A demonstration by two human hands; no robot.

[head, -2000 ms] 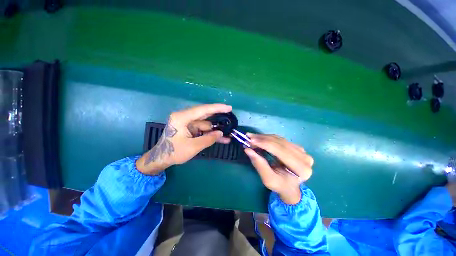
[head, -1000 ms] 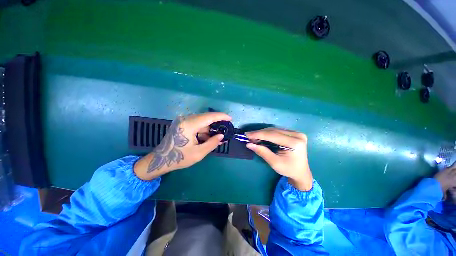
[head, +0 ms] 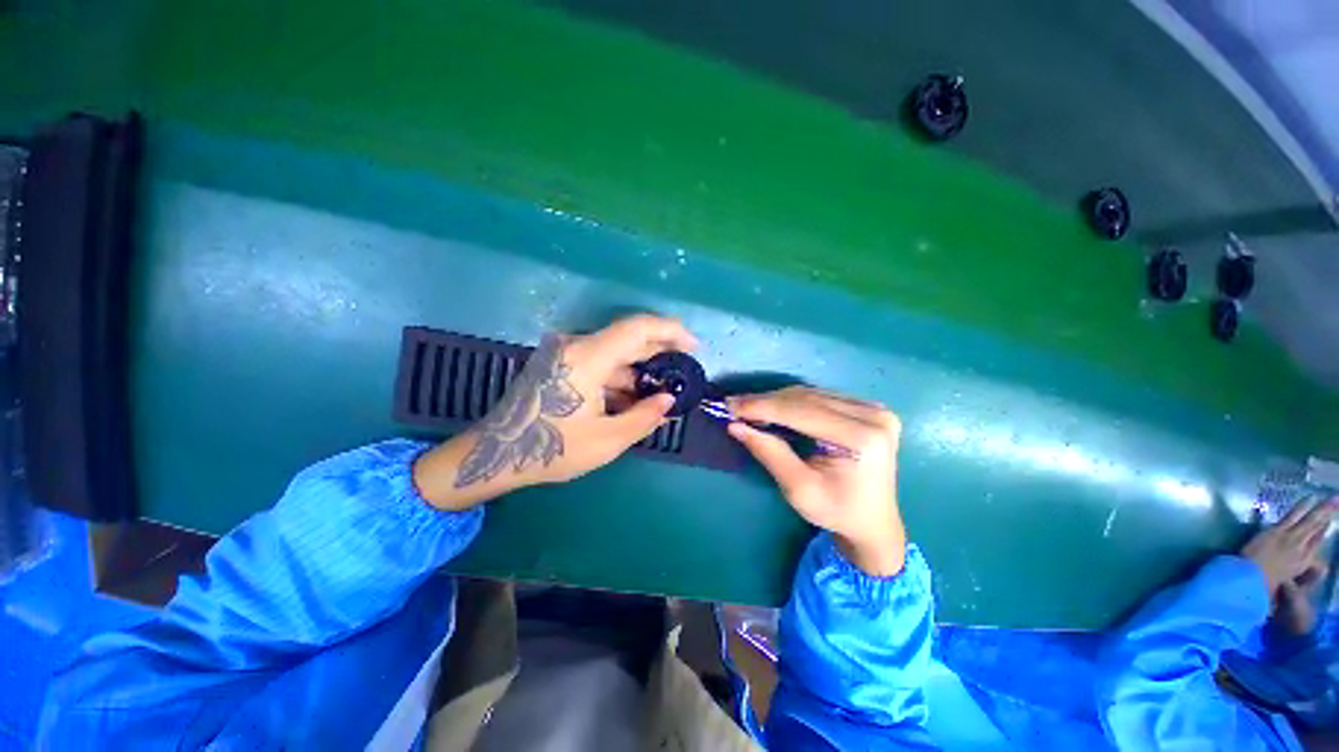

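My left hand (head: 588,397) holds a round black unit (head: 671,385) between thumb and fingers, above the bench. My right hand (head: 830,456) holds tweezers (head: 717,410) like a pen, with their bright tips at the unit's right edge. Whether the tips grip anything is too small to tell. A slotted black strip (head: 458,378) lies flat on the green bench under my hands, its middle covered by my left hand and the unit. Its plain right end shows below the tweezers.
Several round black units (head: 938,107) stand beyond at upper right. A stack of black strips (head: 81,316) lies at left, with clear plastic trays (head: 12,235) at the frame's edge. Another person's hands (head: 1292,547) and blue sleeves are at lower right.
The view has shifted slightly. The tweezer tips stay at the unit, whose face has turned a little. The other person's hands have come into view at right.
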